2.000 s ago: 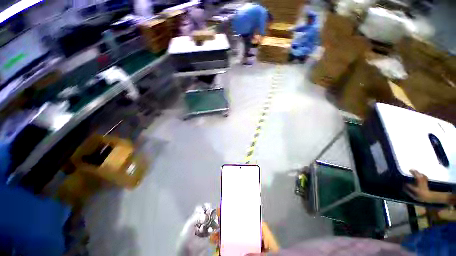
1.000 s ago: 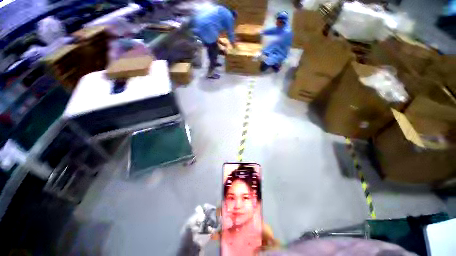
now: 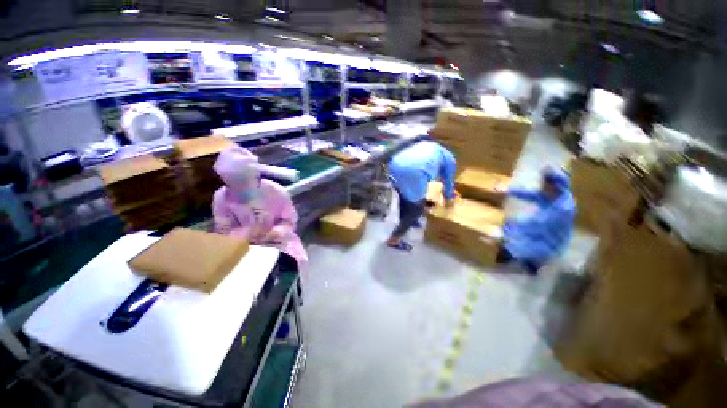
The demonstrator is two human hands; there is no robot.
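Note:
Neither of my hands is in view. Nearest in front of me on the left, a white-topped unit (image 3: 191, 335) with a black side stands on a metal trolley (image 3: 279, 358) with a green shelf. A flat brown cardboard carton (image 3: 191, 256) lies on the white top, partly over a dark oval recess (image 3: 135, 306). A blurred pinkish shape, which I cannot name for certain, shows at the bottom edge. The phone is not in view.
A person in a pink smock (image 3: 253, 203) stands behind the trolley. Two people in blue smocks (image 3: 416, 179) are at cardboard boxes (image 3: 466, 227) on the floor. A small box (image 3: 343, 226) sits by the bench line. Yellow floor tape (image 3: 459, 335) runs ahead. Large brown cartons (image 3: 638, 295) stand right.
The view has lifted and shifted; the phone and the hand holding it have left the picture. The white-topped unit and carton are now nearer, and the person in pink shows more clearly.

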